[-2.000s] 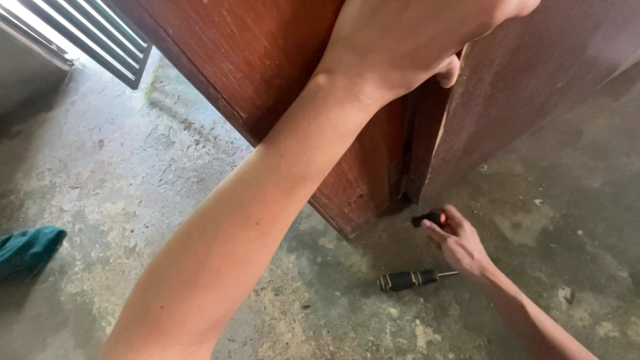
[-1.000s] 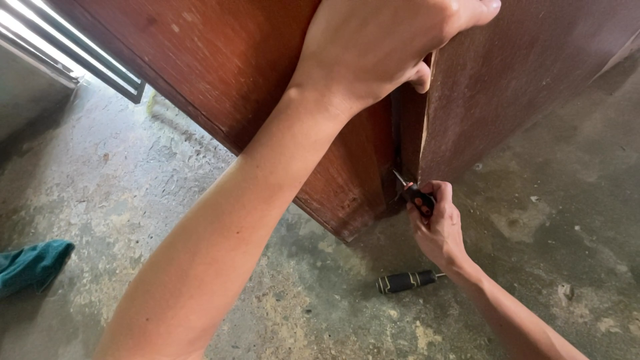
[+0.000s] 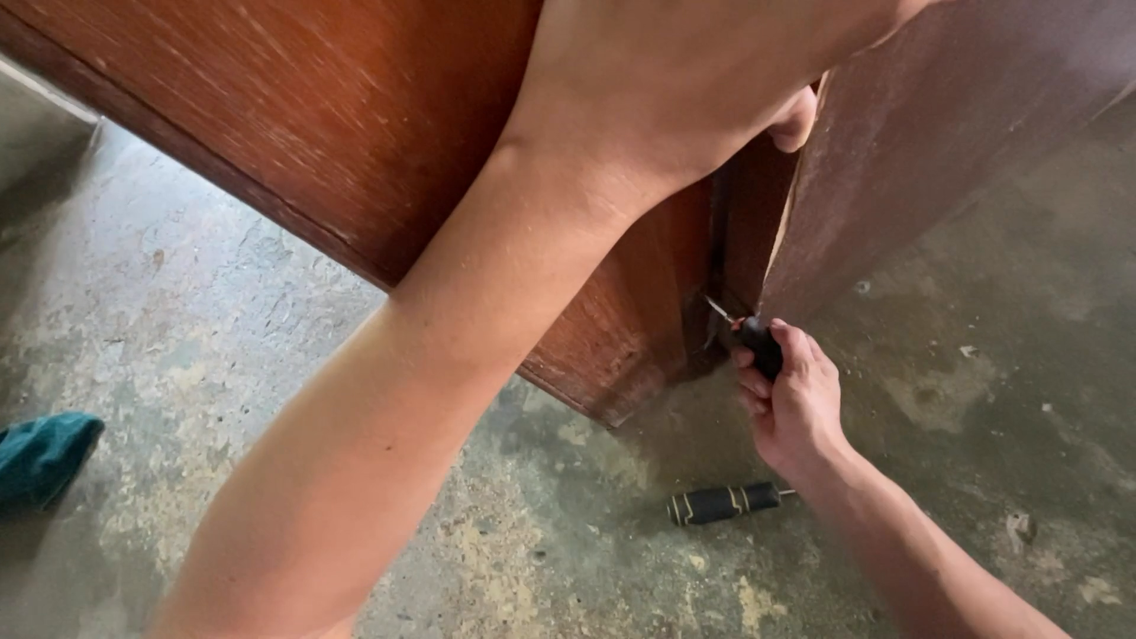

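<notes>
My right hand [image 3: 794, 390] grips the black handle of a screwdriver [image 3: 761, 346] whose metal shaft points up and left into the bottom corner between two wooden panels. My left hand [image 3: 692, 80] reaches across the top of the view, its palm over a reddish-brown wooden panel [image 3: 355, 115]; one fingertip shows at the edge of the darker brown panel [image 3: 896, 169]. Most of its fingers are hidden or out of frame. A second screwdriver [image 3: 723, 504], with a black handle and pale lines, lies on the floor below my right hand, its shaft partly hidden behind my wrist.
Worn, stained concrete floor [image 3: 266, 355] spreads below the panels. A teal cloth item [image 3: 49, 457] lies at the left edge. The lower edge of the reddish panel runs diagonally from the upper left to a corner near the middle.
My right hand has risen from near the floor to the corner between the panels, and the screwdriver's tip has come up against that corner. The second screwdriver has stayed on the floor.
</notes>
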